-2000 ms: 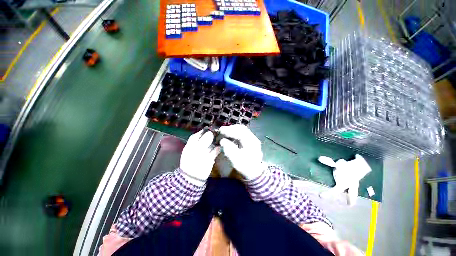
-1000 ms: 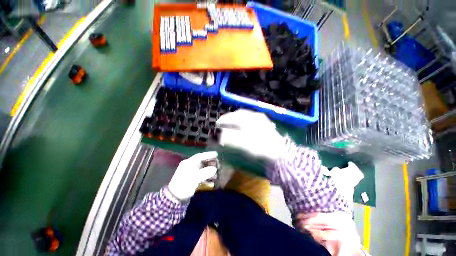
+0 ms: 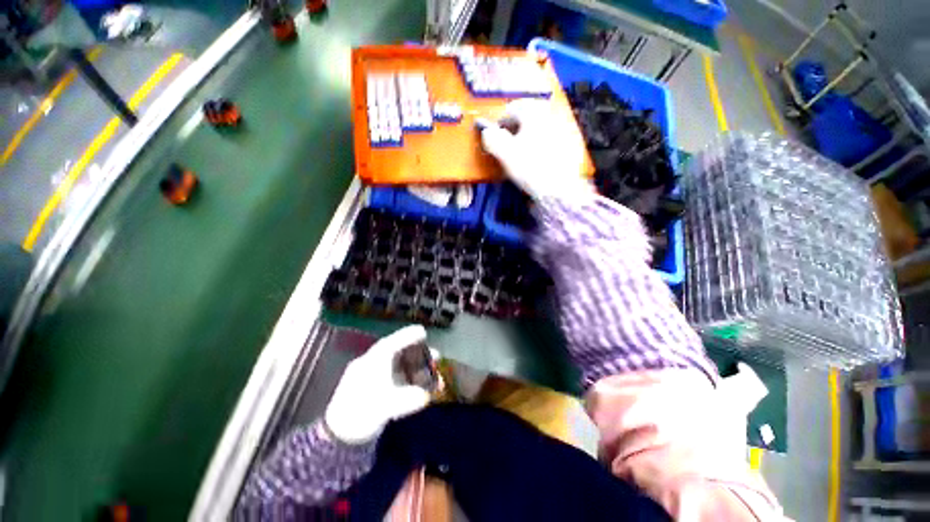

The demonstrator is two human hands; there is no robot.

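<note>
My left hand (image 3: 369, 393), in a white glove, holds a small dark unit (image 3: 416, 365) between thumb and fingers above my lap. My right hand (image 3: 530, 143), also gloved, reaches over the orange board (image 3: 449, 158) at its right part. Its fingertips are near the small blue-and-white parts (image 3: 413, 100); something small and dark shows at the fingers, too blurred to name. Black housings (image 3: 398, 270) stand in rows on the bench below the board.
A blue bin (image 3: 673, 184) of black moulded parts stands right of the board. A tall clear tray stack (image 3: 795, 245) is at the right. Coil units (image 3: 178, 185) lie on the green conveyor belt (image 3: 153, 306) at the left. A spare white glove (image 3: 745, 387) lies partly behind my right sleeve.
My right hand has moved from both hands' shared work, past the housings, up and over the orange board. My left hand still holds the unit near my lap. The view has shifted.
</note>
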